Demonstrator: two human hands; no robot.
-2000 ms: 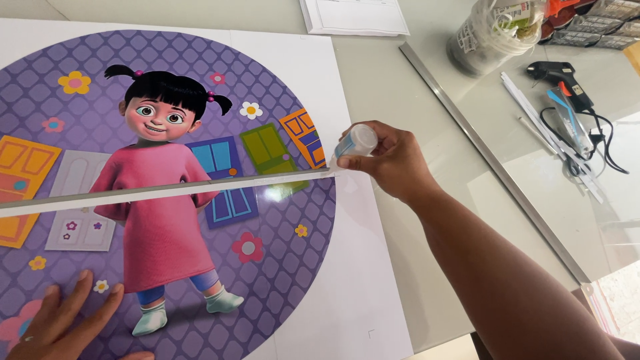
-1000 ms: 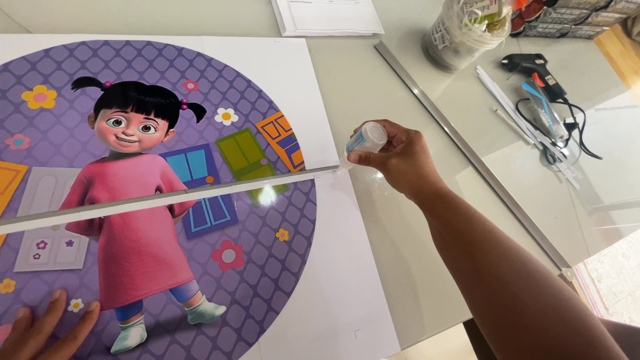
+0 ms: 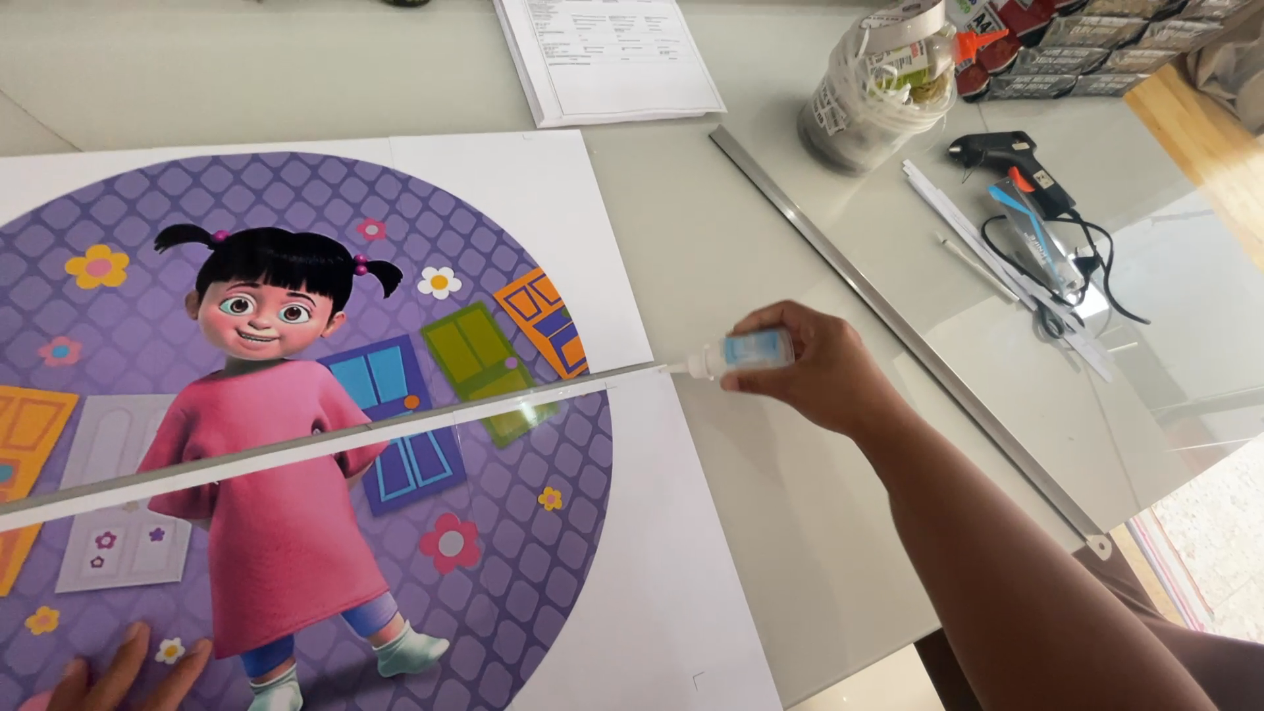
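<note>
A large printed sheet (image 3: 681, 592) shows a cartoon child on a round purple ground. Two parts of the print meet along a raised strip-like edge (image 3: 434, 417), grey on top with a white band below, that crosses the picture. My right hand (image 3: 820, 365) grips a small clear squeeze bottle (image 3: 755, 349) with a pale blue label, held on its side. The bottle's narrow nozzle points left and is at the right end of that edge; whether it touches cannot be told. At the lower left, the fingers of my left hand (image 3: 128, 671) rest spread on the print, the palm out of view.
A long metal ruler (image 3: 889, 321) lies diagonally right of the sheet. Beyond it are a black glue gun (image 3: 1017, 163) with its cord, white strips (image 3: 958, 232) and scissors. A plastic tub (image 3: 874, 99) and stacked papers (image 3: 622, 59) stand at the back, near wrapped packs (image 3: 1096, 44).
The bottle in my right hand has tipped from a more upright pose onto its side, its nozzle now toward the strip's end. My left hand stays on the print.
</note>
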